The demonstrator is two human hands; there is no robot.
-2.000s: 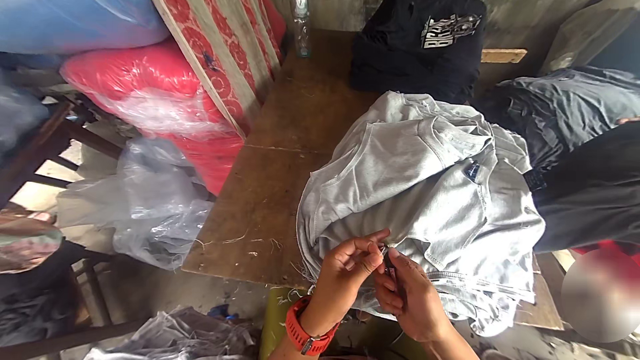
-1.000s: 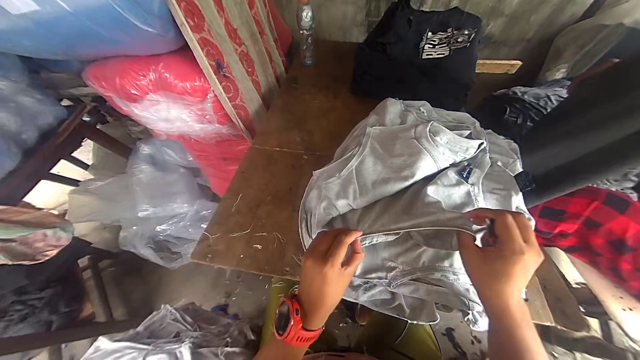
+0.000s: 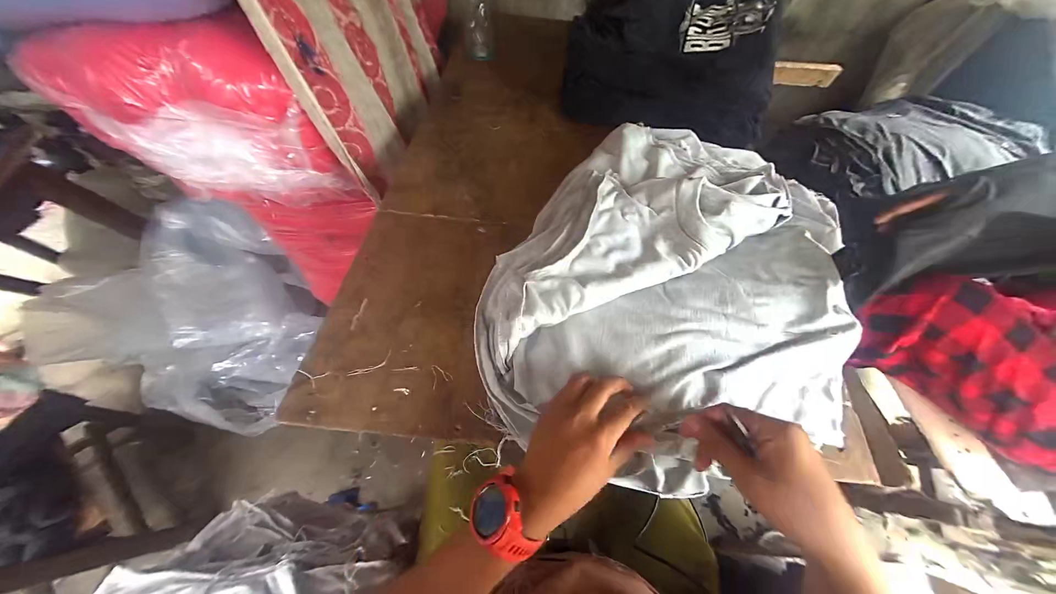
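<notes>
A pile of light grey knit garments (image 3: 660,305) lies on the brown wooden table (image 3: 412,313), its near edge hanging over the front. My left hand (image 3: 586,437), with a red watch (image 3: 503,516) on the wrist, pinches the cloth at that edge. Close to its right, my right hand (image 3: 751,450) has its fingertips at the same edge. A small metal tool (image 3: 740,431), perhaps thread snips, rests within the right hand, mostly hidden by the fingers. Loose threads (image 3: 495,450) hang by the cloth's left corner.
Black folded shirts (image 3: 668,74) and a glass bottle (image 3: 479,31) stand at the back. Red plastic-wrapped bundles (image 3: 190,107) and clear plastic (image 3: 223,330) are at left. At right, a person in dark clothing (image 3: 982,223) sits beside red-and-black checked cloth (image 3: 973,355). Grey cloth (image 3: 247,553) lies low at left.
My hands, spread wide along the garment edge one second ago, are now close together. The upper garment's folds have shifted, baring a broad smooth grey panel. The view has moved somewhat.
</notes>
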